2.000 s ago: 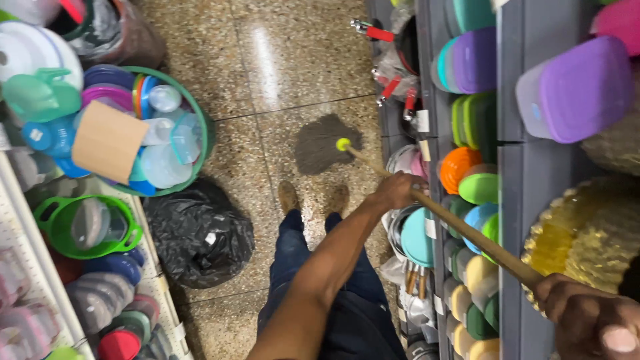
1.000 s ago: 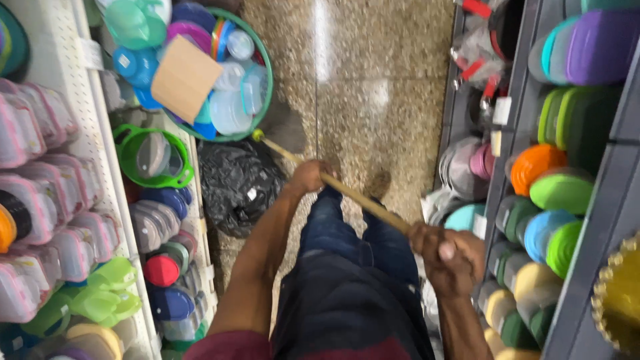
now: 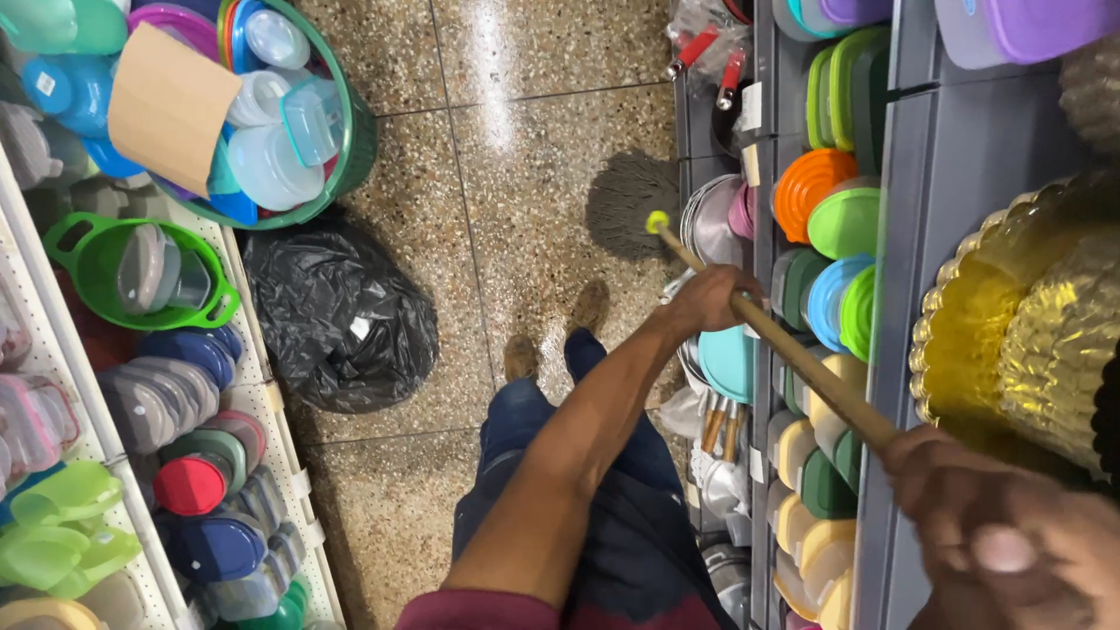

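My left hand (image 3: pixel 713 297) is closed around the lower part of a wooden mop handle (image 3: pixel 809 372). My right hand (image 3: pixel 997 525), at the lower right, grips the handle's upper end, close to the shelf of gold-coloured trays. A yellow-green socket joins the handle to a grey string mop head (image 3: pixel 626 206), which lies spread on the speckled floor against the foot of the right shelving. Both of my shoes stand on the floor below and left of the mop head.
A black plastic bag (image 3: pixel 341 319) sits on the floor at left, beside a green basket (image 3: pixel 354 149) full of plastic containers. Shelves of lidded containers line both sides of the narrow aisle. Red-handled pans (image 3: pixel 696 52) and wooden-handled utensils (image 3: pixel 722 429) are low on the right.
The mop head has moved from beside the black bag across the floor to the right shelving. Both hands have gone right with the handle, still gripping it.
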